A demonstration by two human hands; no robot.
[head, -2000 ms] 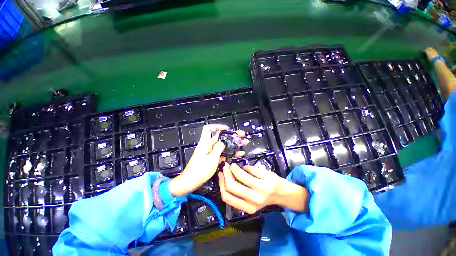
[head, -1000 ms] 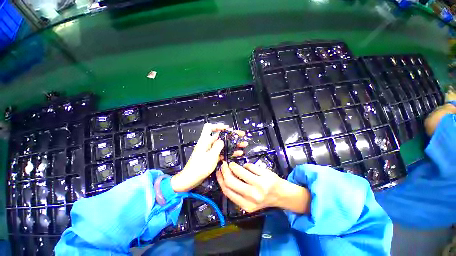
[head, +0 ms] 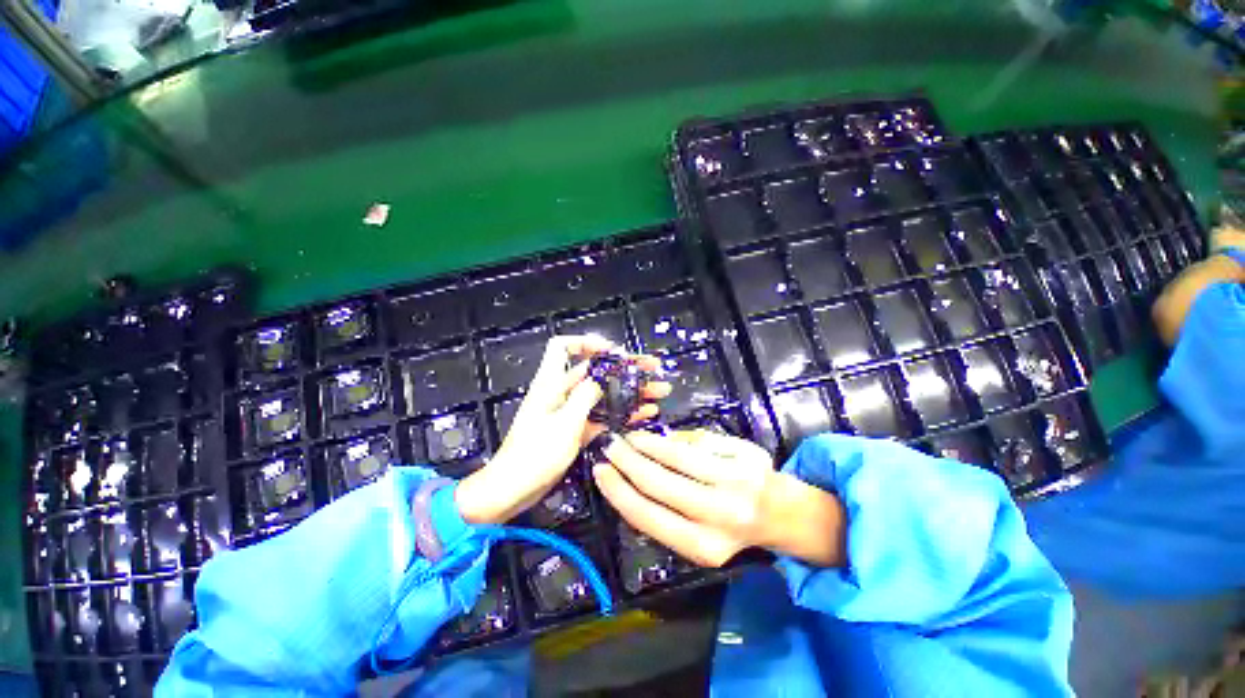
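Note:
My left hand [head: 549, 416] holds a small dark glossy module [head: 619, 389] between thumb and fingers above the centre tray. My right hand [head: 694, 494] is just below and right of it, thumb and fingertips pinched together at the module's lower edge; whether a tool or small part is between them is too small to tell. The black centre tray [head: 426, 316] lies under both hands. Squarish units with grey centres [head: 283, 484] sit in its left pockets and along its near row. Several upper pockets hold no unit.
A black left tray [head: 126, 375] stands beside the centre one. A higher right tray [head: 788, 280] and a far-right tray [head: 1088, 205] adjoin it. A pale scrap [head: 377, 214] lies on the green mat [head: 546, 164]. A blue cord [head: 580, 556] curls from my left wrist. Another person's hand [head: 1196, 293] is at right.
The view has shifted slightly. The module appears turned a little in my left hand, and my right fingers have flattened against its lower edge. The neighbour's hand has moved down and nearer.

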